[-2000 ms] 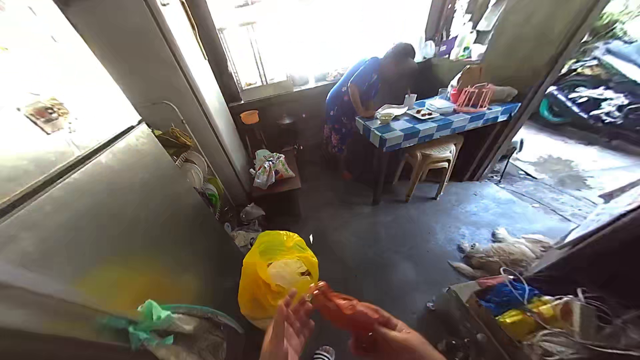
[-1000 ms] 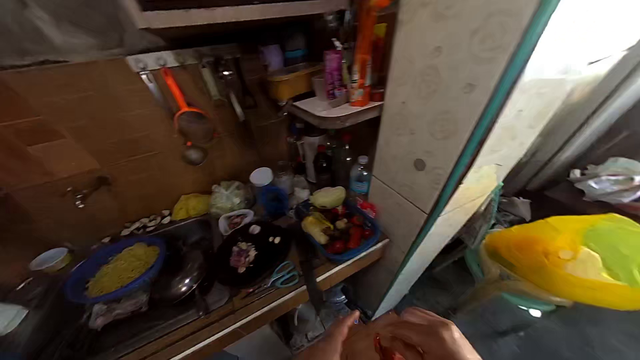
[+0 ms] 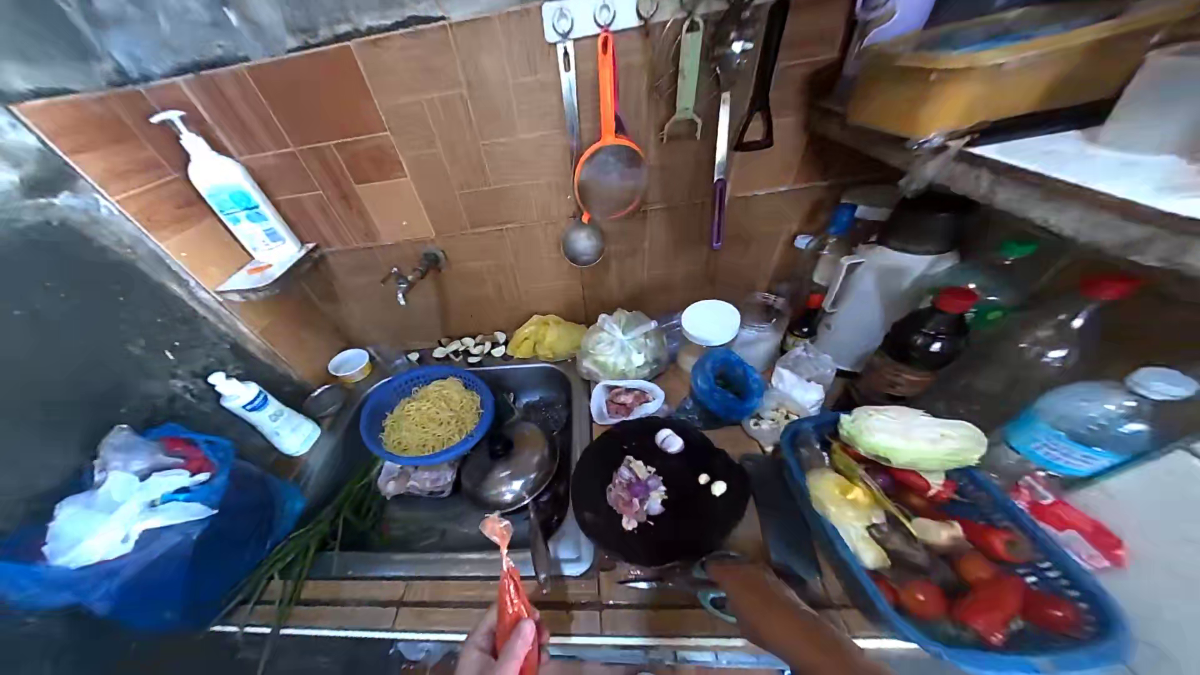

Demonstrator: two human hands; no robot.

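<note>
My left hand (image 3: 506,642) grips a slim plastic bag with orange-red contents (image 3: 513,600), its twisted clear end pointing up. My right hand (image 3: 731,574) reaches to the counter's front edge, its fingers at the teal-handled scissors (image 3: 714,600); whether they grip the handles I cannot tell. Just behind it lies a round dark board (image 3: 600,506) with chopped purple onion (image 3: 637,492), a piece of onion (image 3: 668,441) and garlic cloves (image 3: 718,487). To its right a blue basket (image 3: 1111,619) holds tomatoes, red peppers and a pale cabbage (image 3: 914,437).
The steel sink (image 3: 403,534) holds a lidded pan (image 3: 511,464) and a blue colander (image 3: 375,427) of yellow noodles. Green stalks (image 3: 319,525) lie left. Behind the board stand a small tub of meat (image 3: 626,401), bagged vegetables (image 3: 623,347) and jars. Bottles (image 3: 914,342) crowd the right, under a shelf (image 3: 1031,187).
The view has turned from the room with the yellow bag to the sink counter. My hands, together earlier, are now apart: the left has the orange-red bag, the right is at the scissors.
</note>
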